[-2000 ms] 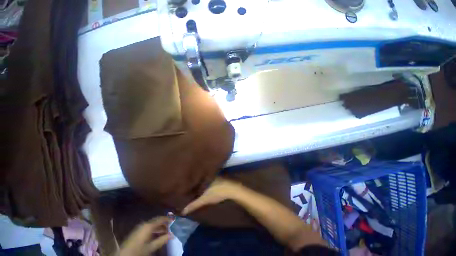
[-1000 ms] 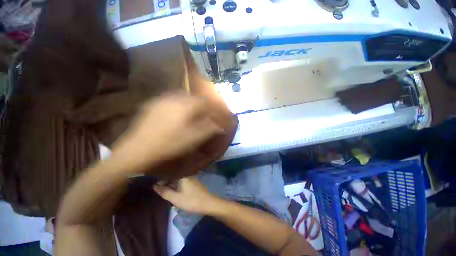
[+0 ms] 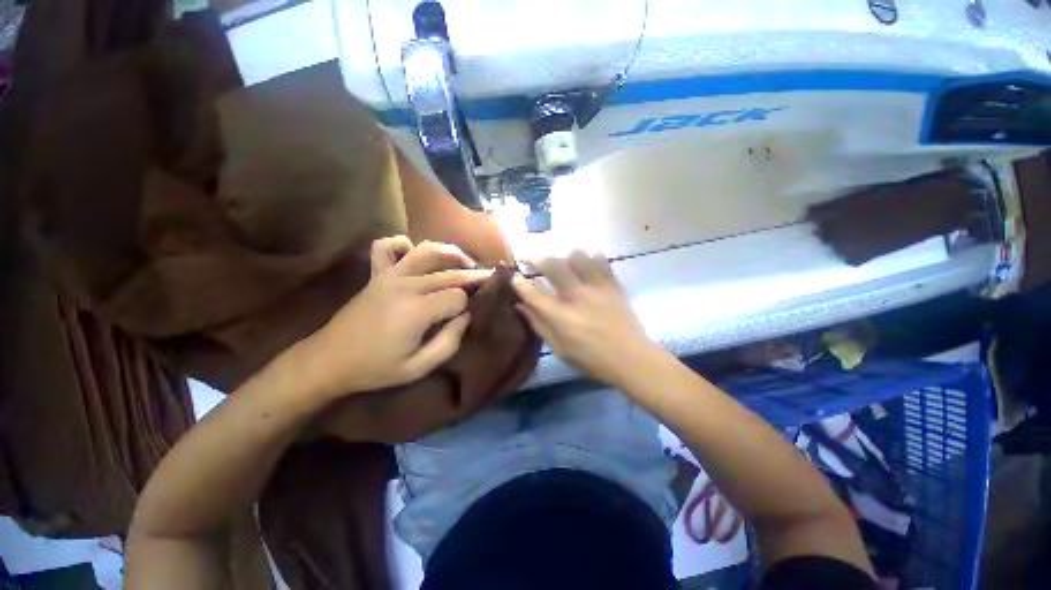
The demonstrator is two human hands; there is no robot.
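The brown garment panel (image 3: 450, 392) lies bunched on the left of the machine bed, its right edge near the lit presser foot (image 3: 532, 210). My left hand (image 3: 409, 311) rests on the panel and pinches its edge with the fingertips, just below the presser foot. My right hand (image 3: 582, 311) pinches the same edge from the right, fingertips close to the left ones. The squarish pocket piece (image 3: 305, 150) lies folded on the panel to the left. The needle is lost in the glare.
The white sewing machine (image 3: 738, 98) spans the top. A brown scrap (image 3: 893, 217) lies on the bed at right. A stack of cut panels (image 3: 87, 415) drapes at left. Red-handled scissors (image 3: 712, 515) and a blue basket (image 3: 947, 461) of offcuts are at lower right.
Both hands have moved up to the panel edge by the presser foot and now pinch it. The panel's left part is more bunched. The view has shifted closer to the machine.
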